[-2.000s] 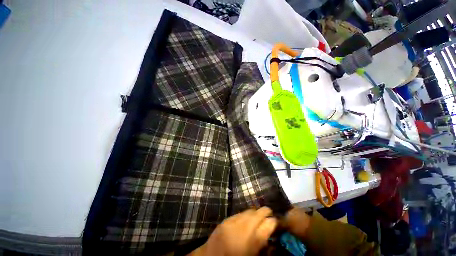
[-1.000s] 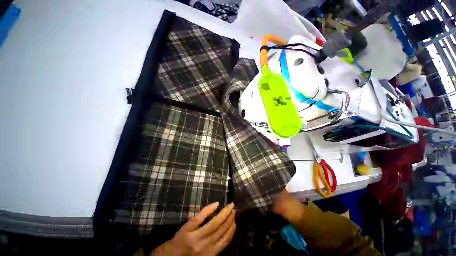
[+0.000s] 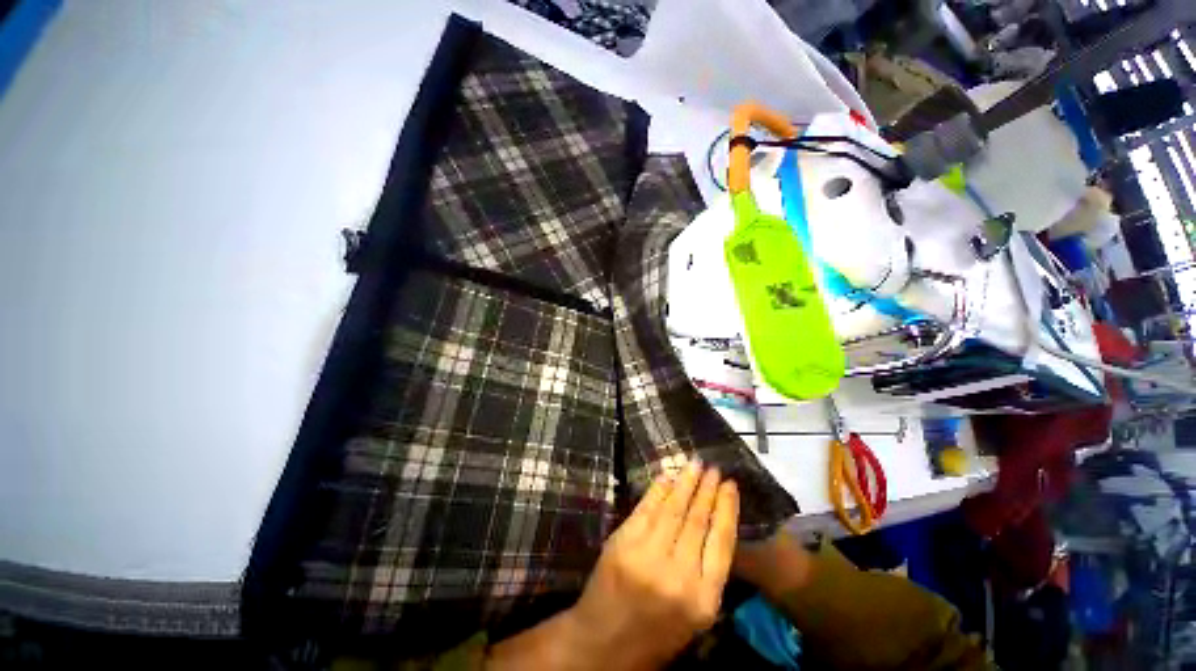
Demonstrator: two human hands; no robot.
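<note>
A plaid fabric panel [image 3: 479,433] with a dark left edge lies on the white table, its lower end near the wearer. A narrower plaid strip [image 3: 652,380] runs along its right side, beside the sewing machine head. My left hand [image 3: 666,551] lies on the lower end of this strip, fingers together and extended, palm down. My right hand [image 3: 774,564] is at the strip's lower right corner, mostly hidden; its fingers do not show, so its grip cannot be told.
The white sewing machine [image 3: 839,223] stands at the right, with a lime-green tag [image 3: 784,308] hanging from an orange loop. Scissors [image 3: 858,482] with orange and red handles lie right of the fabric. A yellow round item [image 3: 954,461] lies near the table's right end. Other workshop things stand behind.
My left hand has moved right from the large panel onto the narrow strip. The strip's lower part lies flatter and narrower. The view has shifted slightly.
</note>
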